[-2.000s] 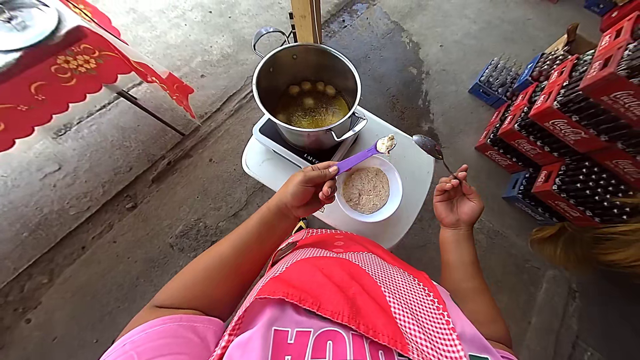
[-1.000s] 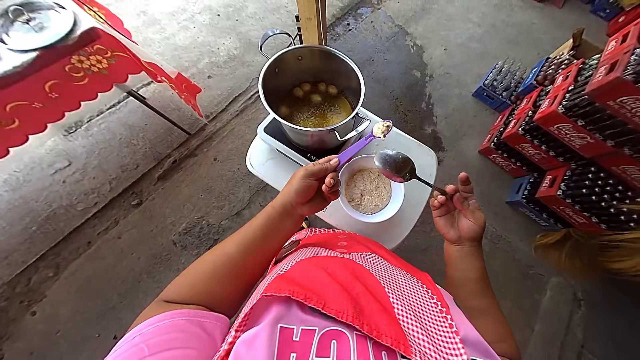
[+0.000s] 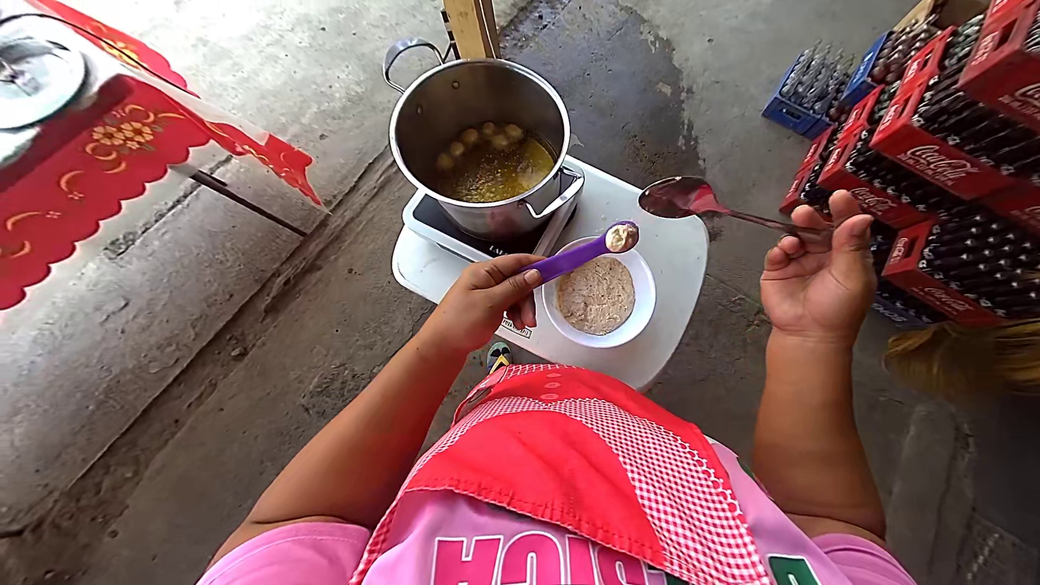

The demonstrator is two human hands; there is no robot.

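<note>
My left hand (image 3: 491, 302) grips a purple measuring spoon (image 3: 573, 258) whose small bowl bears a pale lump of dough or batter (image 3: 621, 237). Under that tip sits a white bowl (image 3: 646, 296) of light brown, grainy mixture (image 3: 595, 296). My right hand (image 3: 819, 272) holds a metal spoon (image 3: 678, 197) by its handle, its bowl pointing left above the table's right edge. Several round pale balls (image 3: 479, 142) float in yellowish bubbling liquid (image 3: 496, 175) inside a steel pot (image 3: 414, 130). The pot stands on a portable cooktop (image 3: 556, 231).
A small white table (image 3: 674, 309) bears the cooktop and bowl. At left, a table with a red patterned cloth (image 3: 97, 171) holds a metal lid (image 3: 36, 73). Red crates of bottles (image 3: 934, 162) and a blue crate (image 3: 792, 114) stand at right. Hair (image 3: 967, 357) shows at lower right.
The metal spoon was over the white bowl's right side one second ago; my right hand has moved it up and away to the right. My left hand still holds the purple spoon.
</note>
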